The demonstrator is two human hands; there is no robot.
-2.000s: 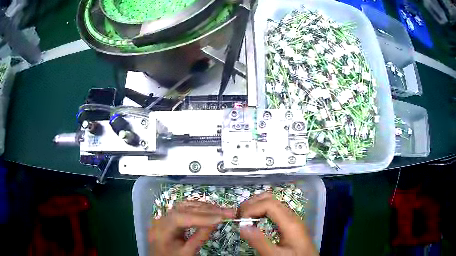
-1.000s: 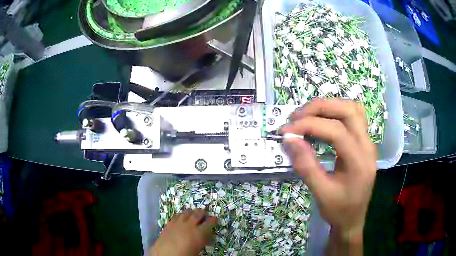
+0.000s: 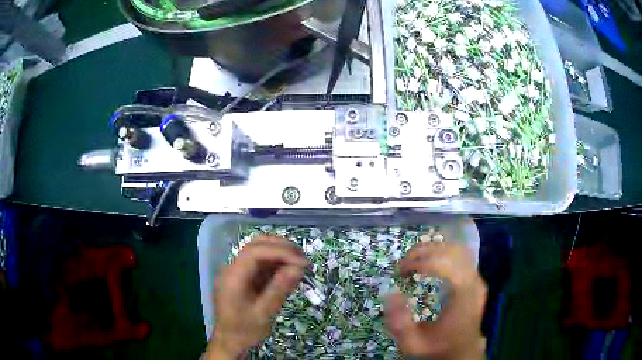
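My left hand [image 3: 257, 292] is over the left part of the front bin [image 3: 205, 281]. Its thumb and fingertips are pinched on the dark leads of a small wired part, with its white block [image 3: 315, 296] pointing down and right. My right hand [image 3: 440, 302] is blurred over the right part of the bin, thumb and fingers apart, with nothing visible in it. The front bin is full of similar wired parts. Behind it, the silver assembly fixture [image 3: 360, 169] has a little green at its nest, and neither hand is at it.
The press's air cylinder [image 3: 172, 155] stands at the left, with black fittings and hoses. The bowl feeder [image 3: 232, 42] is at the back. The right bin [image 3: 563, 162], heaped with wired parts, is beside the fixture. Small clear trays [image 3: 602, 165] are at far right. Red stools [image 3: 98, 299] show below.
My right hand has gone from the fixture back to the front bin, and the white part it held is no longer seen in it. My left hand has risen from the heap with a wired part.
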